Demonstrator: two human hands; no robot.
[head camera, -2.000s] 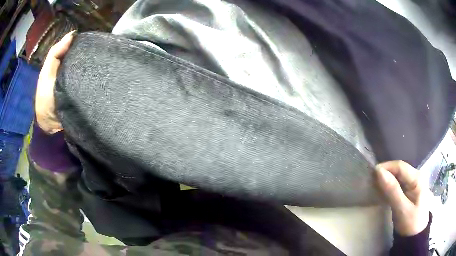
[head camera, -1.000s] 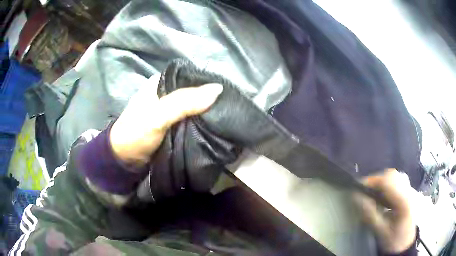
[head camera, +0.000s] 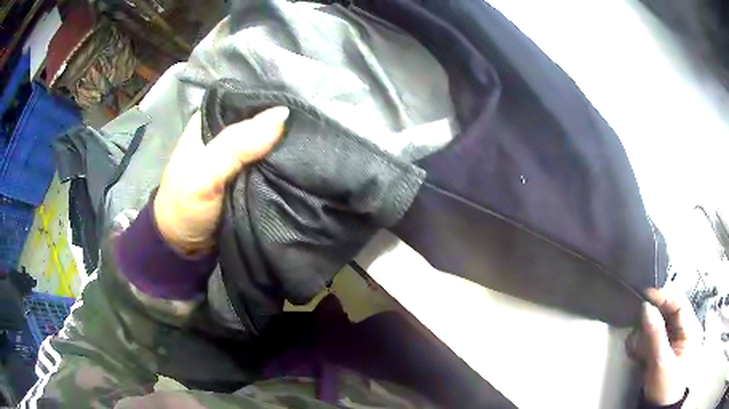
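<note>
A large dark garment piece (head camera: 551, 152) lies over the white table (head camera: 511, 335), plain purple-black at the right and with a pale grey face at the upper middle. My left hand (head camera: 212, 176) grips a bunched, finely ribbed dark part of the cloth (head camera: 312, 184), thumb on top; its other fingers are hidden by the cloth. My right hand (head camera: 663, 339) pinches the edge of the dark cloth at the far right between thumb and fingers. A thin seam line runs from the ribbed part to my right fingertips.
Blue crates (head camera: 44, 144) stand at the far left. Brown and red cloth (head camera: 92, 60) lies at the upper left. A yellow-marked pale surface (head camera: 49, 244) shows at the left. My lap in camouflage cloth (head camera: 264, 395) is at the bottom. Blurred dark shapes show at the far right.
The ribbed panel, earlier stretched between both hands, is now bunched in my left hand, which moved inward and then slightly left. The purple-black face now reaches my right hand, which has moved slightly right.
</note>
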